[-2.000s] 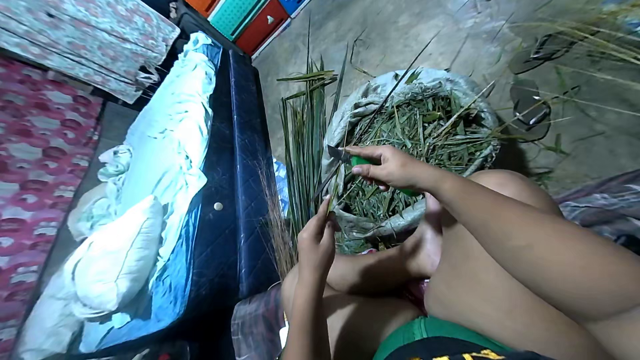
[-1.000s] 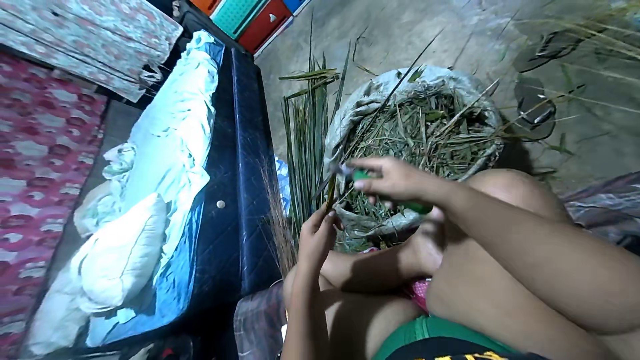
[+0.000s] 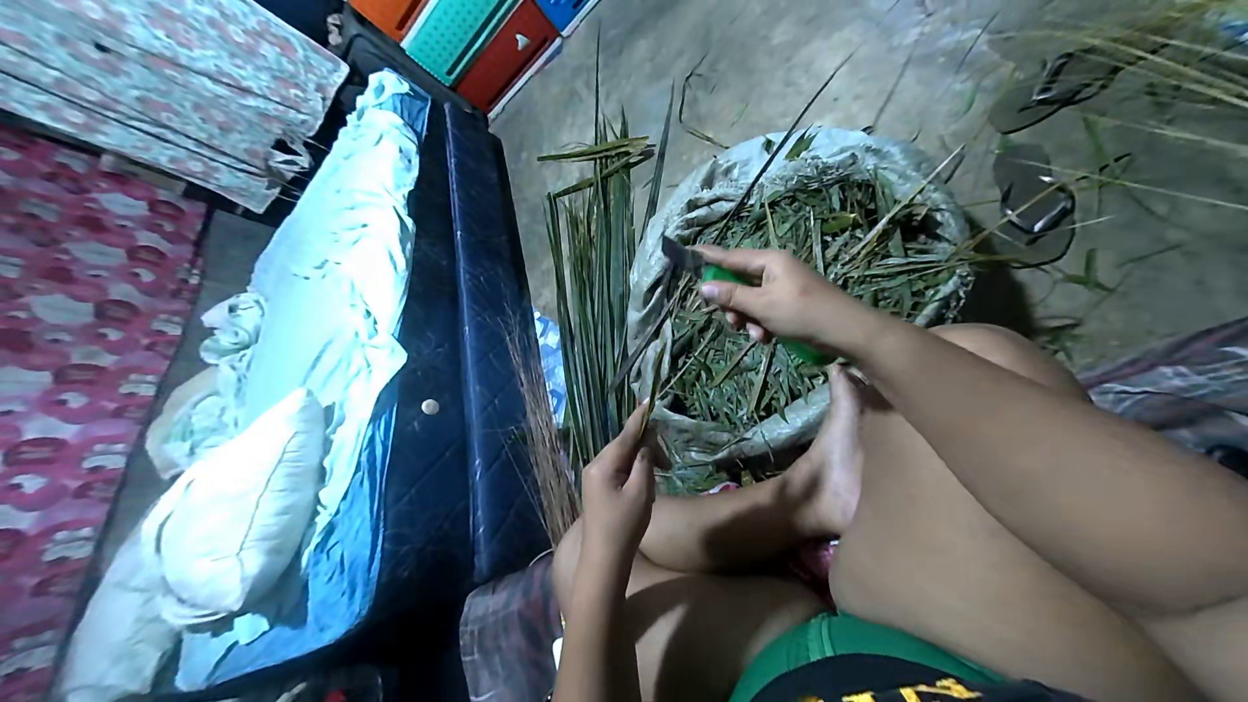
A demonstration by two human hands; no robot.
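My right hand (image 3: 775, 297) is closed around the green handle of a knife (image 3: 681, 255), whose short dark blade points left over the rim of a woven sack (image 3: 673, 224). Lower and to the left, my left hand (image 3: 624, 468) pinches the end of a narrow leaf strip (image 3: 655, 385) that reaches up toward the blade. Whether blade and strip touch is not clear. The sack is rolled open and full of cut green leaf scraps (image 3: 838, 234). Long palm leaves (image 3: 600, 292) lie just left of it, and a bundle of thin brown midribs (image 3: 546, 439) is beside my knee.
A dark blue mattress (image 3: 429, 487) with pale sheets and a white pillow (image 3: 244, 507) stands at the left. Slippers (image 3: 1035, 195) and loose leaf strips lie on the concrete floor at the right. Coloured drawers (image 3: 458, 39) stand at the top.
My right hand with the knife has moved slightly away from my left hand since one second ago. My left hand stays low beside the sack.
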